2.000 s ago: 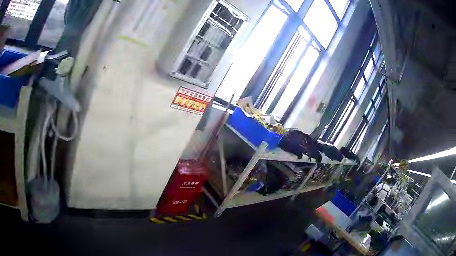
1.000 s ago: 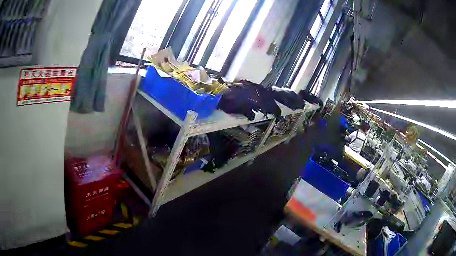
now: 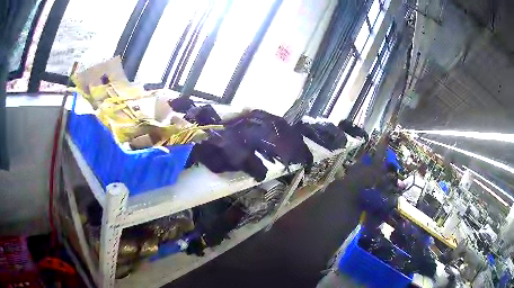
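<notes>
Neither of my hands is in view. Nearest in front of me is a white two-level shelf [image 3: 163, 198] along the windows. A blue tote [image 3: 127, 163] stands on its near end, filled with yellow pieces [image 3: 127, 115] and a tan cardboard piece [image 3: 104, 79] that sticks up. Dark cut pieces [image 3: 256, 140] lie in a soft heap beside the tote, with more dark heaps [image 3: 327, 134] farther along. The lower level holds dark pieces [image 3: 214, 222] and stacked bundles.
A blue tote [image 3: 372, 261] with dark pieces stands at the lower right. Beyond it are a table with a yellow edge [image 3: 425, 222], a seated person [image 3: 414, 183] and crowded machines. A dark floor aisle [image 3: 293, 236] runs between. A red box [image 3: 20, 261] is at the lower left.
The view has moved forward and turned right, so the shelf and its blue tote look nearer and larger. The cream-white cabinet or wall and the warning sign have left the picture.
</notes>
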